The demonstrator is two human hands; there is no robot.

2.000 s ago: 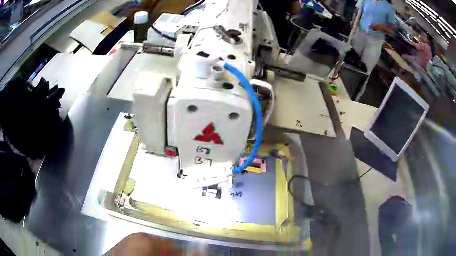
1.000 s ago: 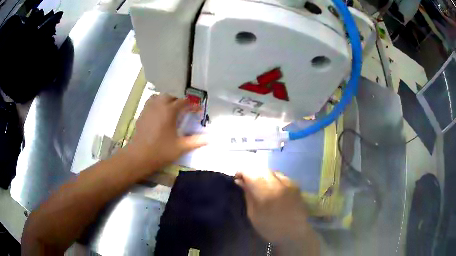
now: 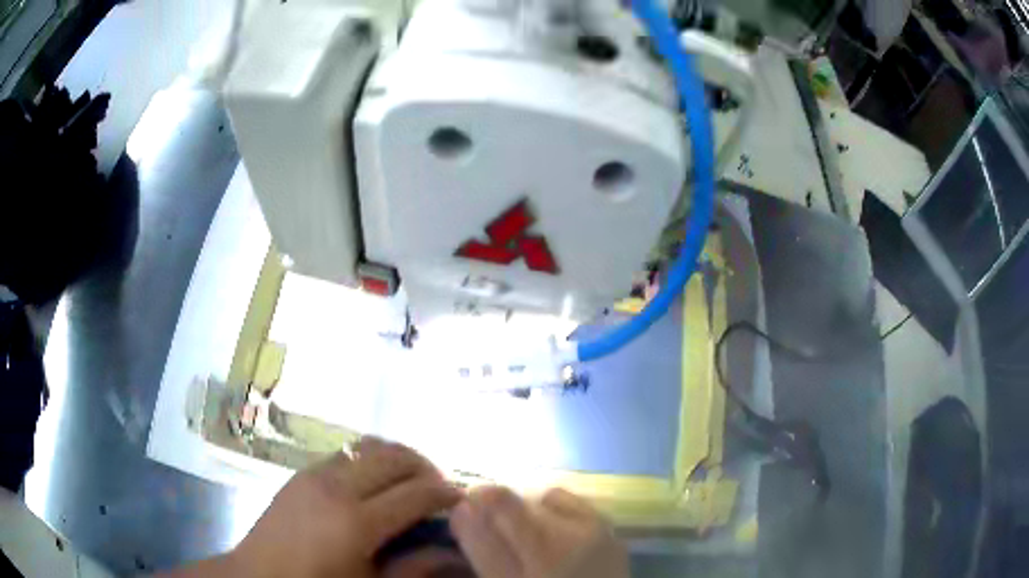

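Observation:
My left hand [image 3: 355,514] and my right hand [image 3: 536,533] are close together at the front edge of the pale template [image 3: 451,435]. Both are closed on a dark workpiece [image 3: 423,544], of which only a small part shows between and below them. The rest of it is hidden by the hands and the picture's lower edge. The white sewing machine head [image 3: 519,181] with its red logo stands above the template. Bright light washes out the area under the head, so the needle is not clear.
Black stacked fabric [image 3: 51,203] lies at the left. A blue air hose [image 3: 700,169] curves down the head's right side. A black cable [image 3: 739,395] lies on the grey metal plate [image 3: 824,339] at right. The control panel [image 3: 959,203] stands at far right, with a dark object [image 3: 946,485] below it.
My hands have moved back from under the head toward me and come together. The workpiece has come back too and is now mostly hidden. The view shows the machine from slightly farther away.

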